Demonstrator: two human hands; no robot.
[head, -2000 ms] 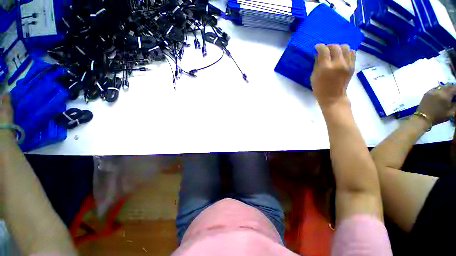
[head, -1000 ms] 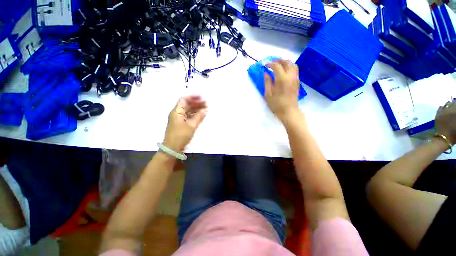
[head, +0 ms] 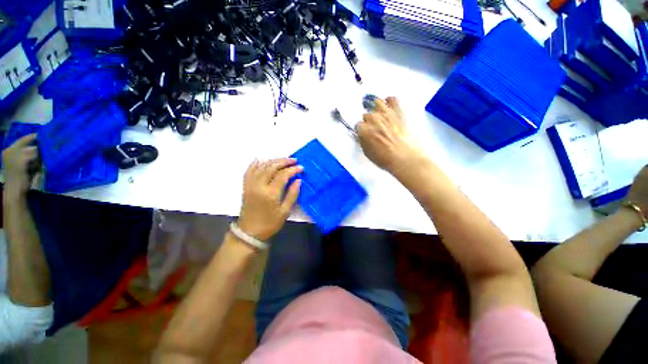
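Observation:
My left hand (head: 268,195) grips the left edge of a single bright-blue blister tray (head: 328,186), held at the table's near edge with its recesses facing up. No cable shows in the tray. My right hand (head: 384,135) is above and to the right of the tray, with its fingers closed on a black USB cable (head: 344,121). The cable's connector end sticks out to the left of the fingers, and a dark part of it shows above them.
The cable pile (head: 213,53) lies at the far left-centre. Filled trays (head: 85,142) and a coiled cable (head: 133,153) are at left. The stack of empty blister trays (head: 497,85) and printed packs (head: 425,21) are at right. Other people's hands show at both sides.
The blue tray has passed from my right hand to my left and moved to the near edge. My right hand has taken hold of a cable. A person's hand has appeared at left.

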